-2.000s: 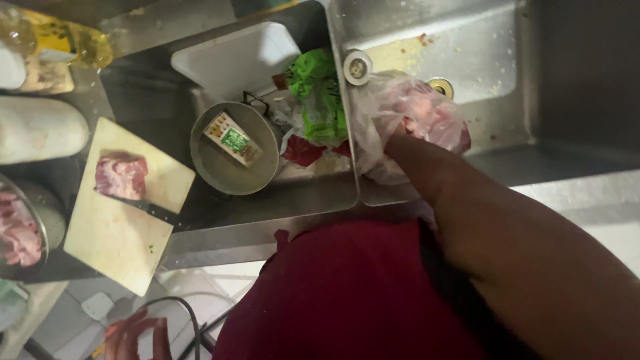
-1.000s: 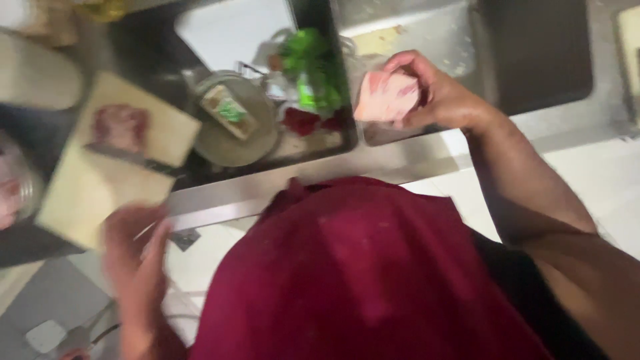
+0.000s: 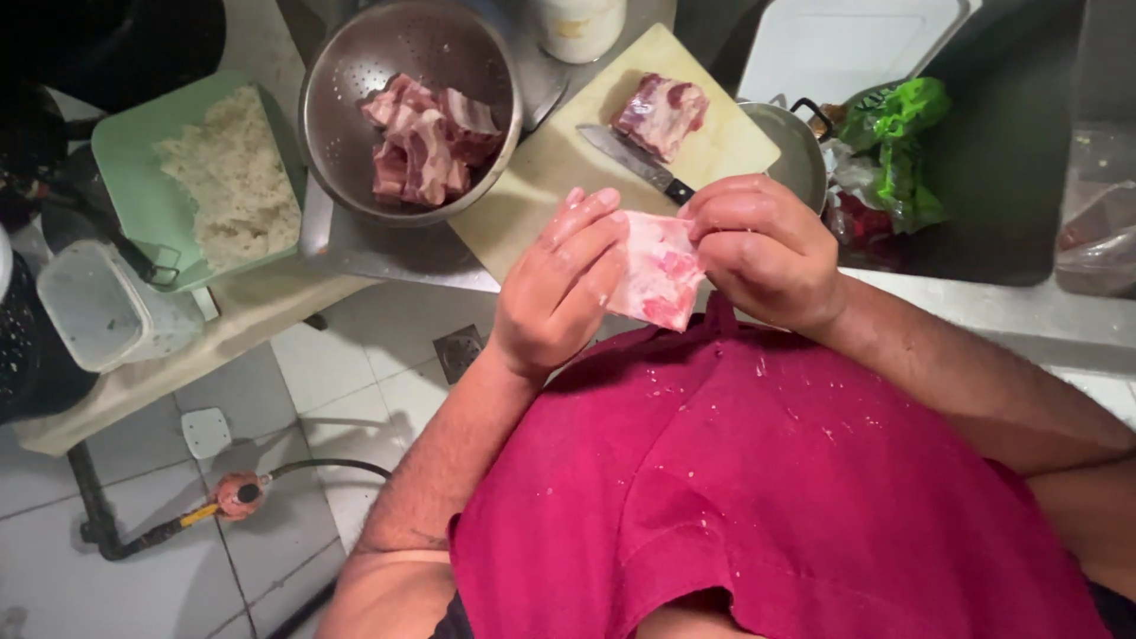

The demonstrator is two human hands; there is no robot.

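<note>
A slab of raw meat (image 3: pixel 658 271) is held between my two hands, in front of the apron. My left hand (image 3: pixel 564 280) grips its left edge, fingers pointing up. My right hand (image 3: pixel 768 248) pinches its upper right corner with thumb and fingers. Just beyond lies a cream cutting board (image 3: pixel 550 177), bearing a second chunk of raw meat (image 3: pixel 661 115) and a kitchen knife (image 3: pixel 632 160). The knife's black handle points toward my right hand. Left of the board, cut meat pieces (image 3: pixel 426 142) fill part of a perforated steel colander (image 3: pixel 324 169).
A green tub (image 3: pixel 133 169) of cooked rice and a clear plastic container (image 3: pixel 93 302) stand at left. At right, the sink (image 3: pixel 1003 177) holds a round pan (image 3: pixel 790 146), a green plastic bag (image 3: pixel 910 160) and a white tray (image 3: pixel 843 40). A plastic bag (image 3: pixel 1100 240) lies in the far basin.
My right hand has brought a piece of meat from the right basin to in front of me. My left hand now holds it too. The view has shifted left.
</note>
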